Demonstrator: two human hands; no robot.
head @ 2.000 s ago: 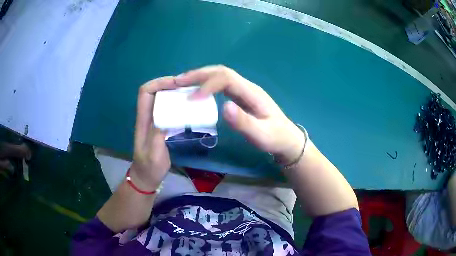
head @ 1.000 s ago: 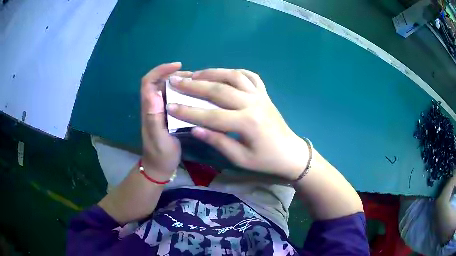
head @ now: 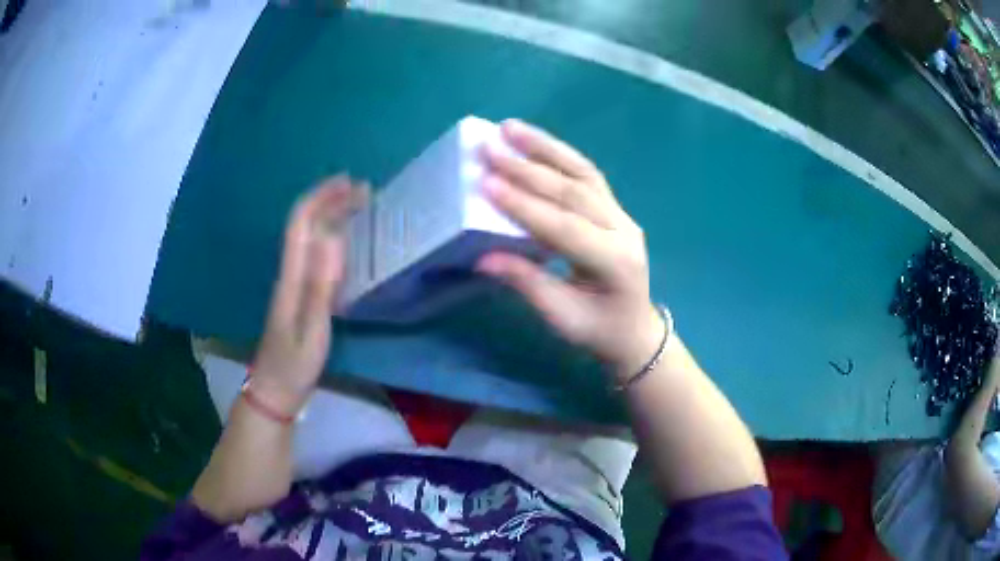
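A white to pale-blue product box (head: 422, 219) is tilted in the air above the green bench top, one long side facing up and left, its white end facing right. My right hand (head: 570, 236) grips the box at that end, fingers over it and thumb below. My left hand (head: 307, 290) is blurred at the box's other end, its fingers apart; whether it touches the box cannot be told. The box's underside is in shadow.
The green bench top (head: 724, 252) has a white edge strip (head: 680, 79). A white table (head: 99, 142) is at left. A black cable heap (head: 949, 323), thin dark pieces (head: 841, 367) and a neighbour's arm (head: 970, 449) are at right. A carton (head: 830, 31) is beyond.
The box has turned from its lid facing me to lying tilted with a long side showing. My right hand has shifted to its right end. My left hand has moved left and lower, its fingers spread.
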